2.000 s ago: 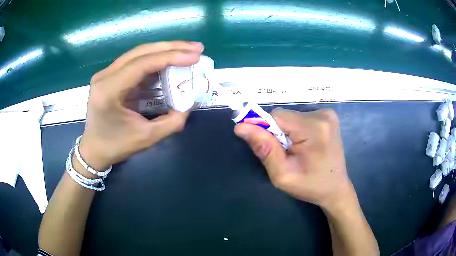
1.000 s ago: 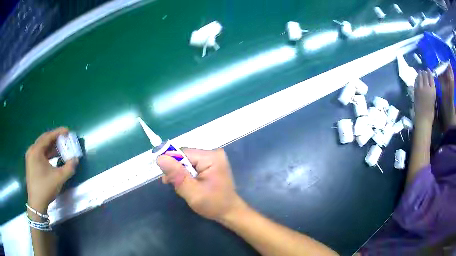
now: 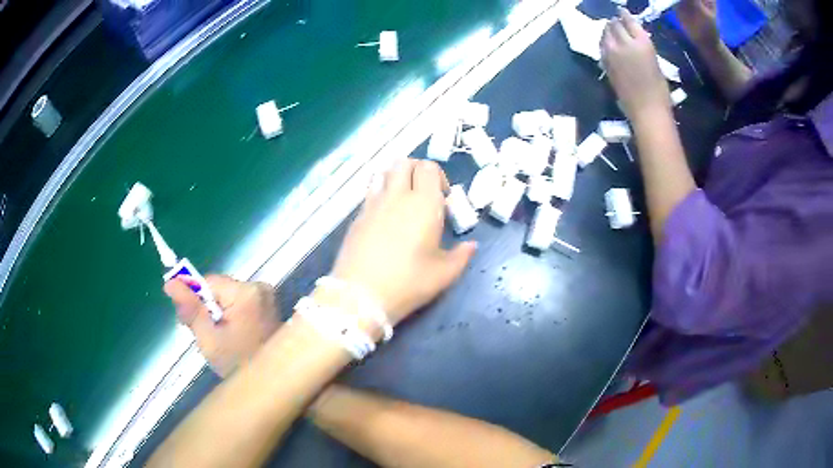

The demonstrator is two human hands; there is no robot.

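My right hand (image 3: pixel 228 320) is closed around a white, blue and red glue tube (image 3: pixel 194 285) over the belt's near edge. The nozzle points up at a white housing (image 3: pixel 137 206) on the green belt; whether they touch I cannot tell. My left hand (image 3: pixel 406 219), with white bracelets, crosses over my right forearm. Its thumb is apart from the fingers, and nothing shows in it. Its fingertips are beside a white housing (image 3: pixel 461 208) at the left edge of a pile of housings (image 3: pixel 511 164) on the black table.
The green belt (image 3: pixel 210 183) carries a few other housings, with a pale rail (image 3: pixel 315 196) along the table. A person in a purple sleeve (image 3: pixel 712 265) works at the right, hands near a white sheet (image 3: pixel 585 37) and blue bin (image 3: pixel 738 23). A small pale cylinder (image 3: pixel 46 116) stands beyond the belt.
The view has turned right. My left hand has let go of the white housings and moved across to the pile. My right hand still holds the tube, now at the left beneath my left arm.
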